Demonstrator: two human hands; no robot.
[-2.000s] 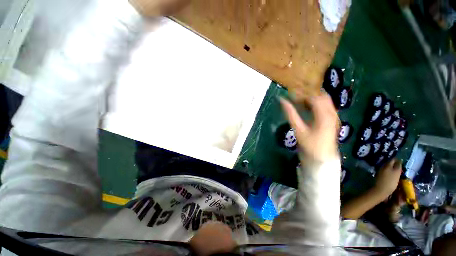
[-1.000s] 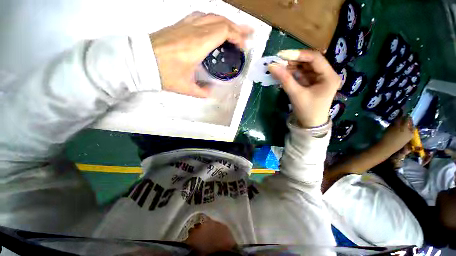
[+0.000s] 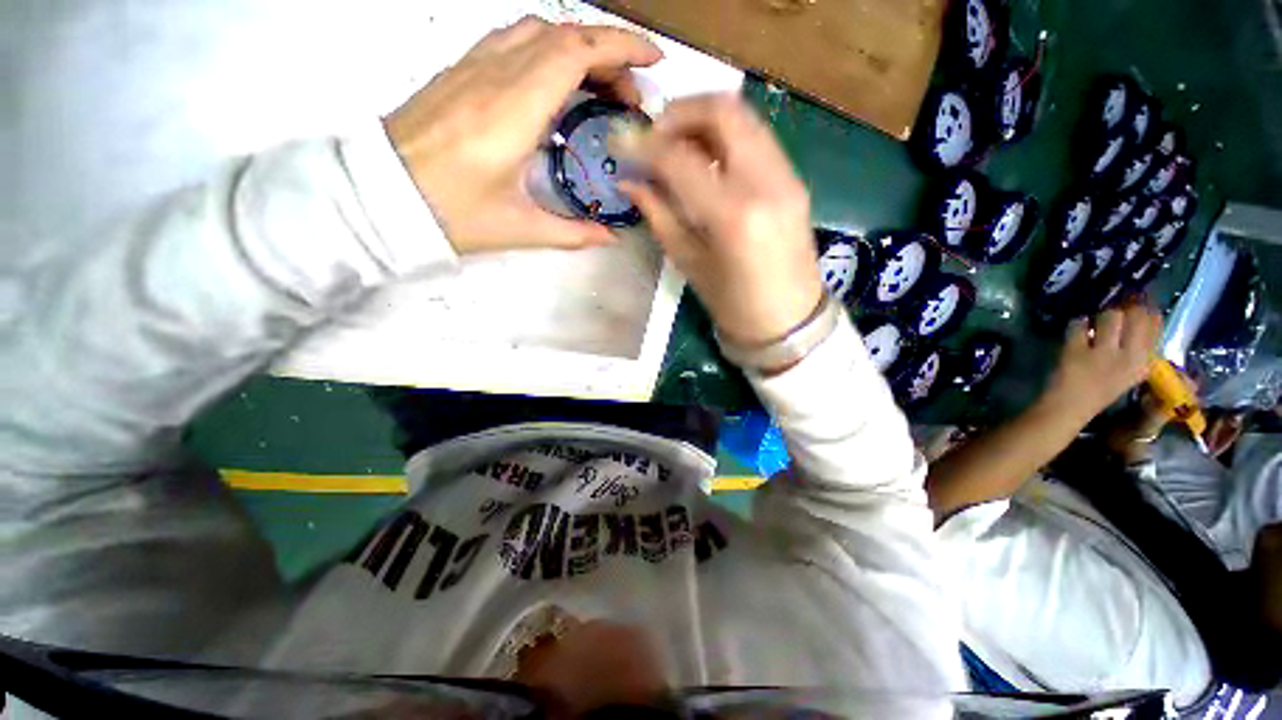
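My left hand is curled around a black round housing and holds it over the white board. A pale grey disc lies inside the housing's black rim, with a thin red wire near it. My right hand is blurred, its fingertips at the right side of the housing and over the disc. Whether the fingertips still grip the disc cannot be told.
Several round units with pale discs lie on the green surface to the right, with a dense group beyond. A brown board is at the top. Another person's hand is near a yellow-orange tool.
My right hand has moved left with the disc from beside the housing to over it. The disc now lies within the rim, where the dark inside showed before.
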